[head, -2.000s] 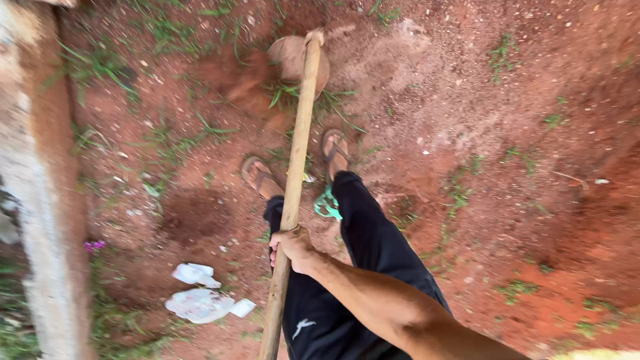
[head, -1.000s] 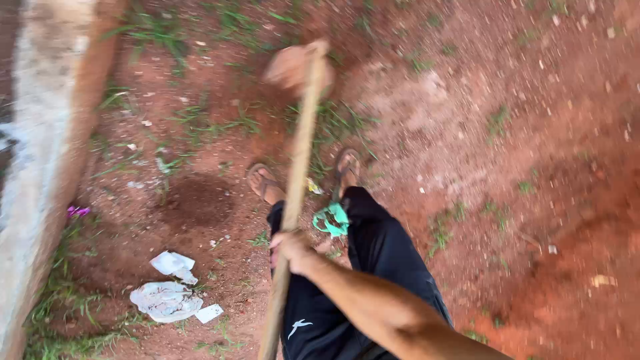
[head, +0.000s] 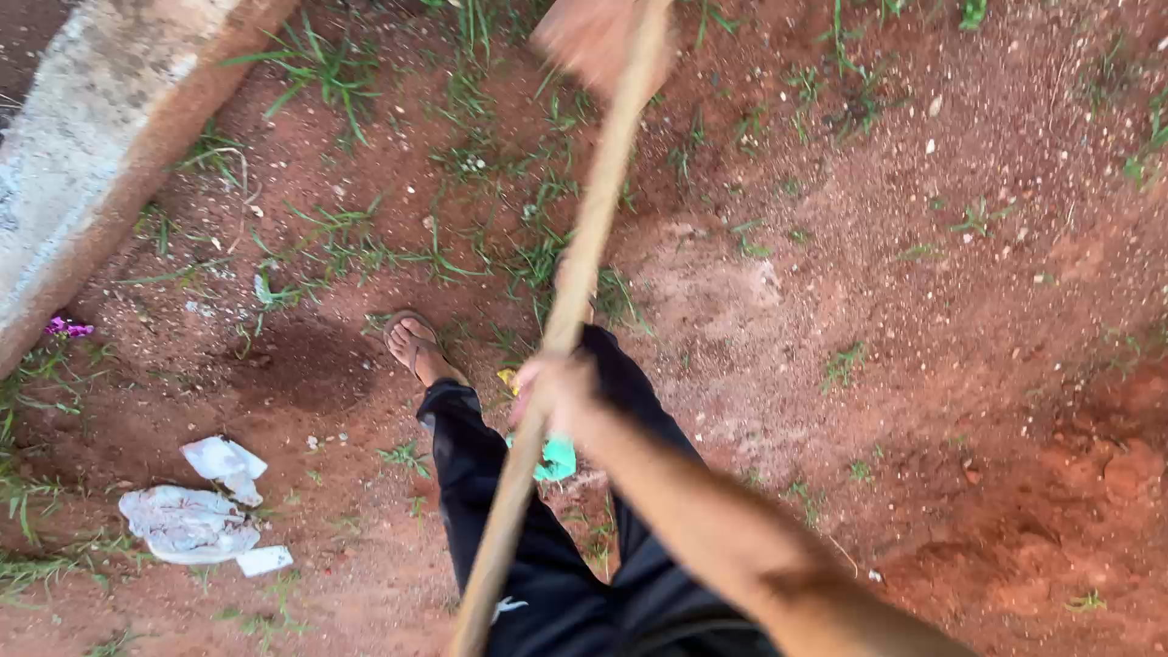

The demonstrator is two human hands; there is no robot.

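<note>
My right hand (head: pixel 557 392), blurred, is closed around the long wooden handle (head: pixel 593 219) of what looks like a hoe. The handle runs from the bottom edge, across my dark trousers, up to the top edge. At its upper end is a broad, reddish, soil-coloured blade (head: pixel 598 41), blurred and partly cut off by the frame. Below the blade lie red soil and grass tufts (head: pixel 543 260). My left hand is out of view; the handle's lower end is cut off too. One foot in a flip-flop (head: pixel 415 345) shows left of the handle, while the other is mostly hidden behind it.
A concrete slab or curb (head: pixel 119 119) crosses the upper left. Crumpled white plastic (head: pixel 187 523) and white scraps (head: pixel 265 559) lie at lower left. Something green (head: pixel 555 458) is on the ground between my legs. Looser red soil (head: pixel 1049 538) spreads at lower right.
My right hand keeps its hold on the handle. The blade has moved up and away from my feet, and the handle now covers most of my right foot. The view has turned somewhat.
</note>
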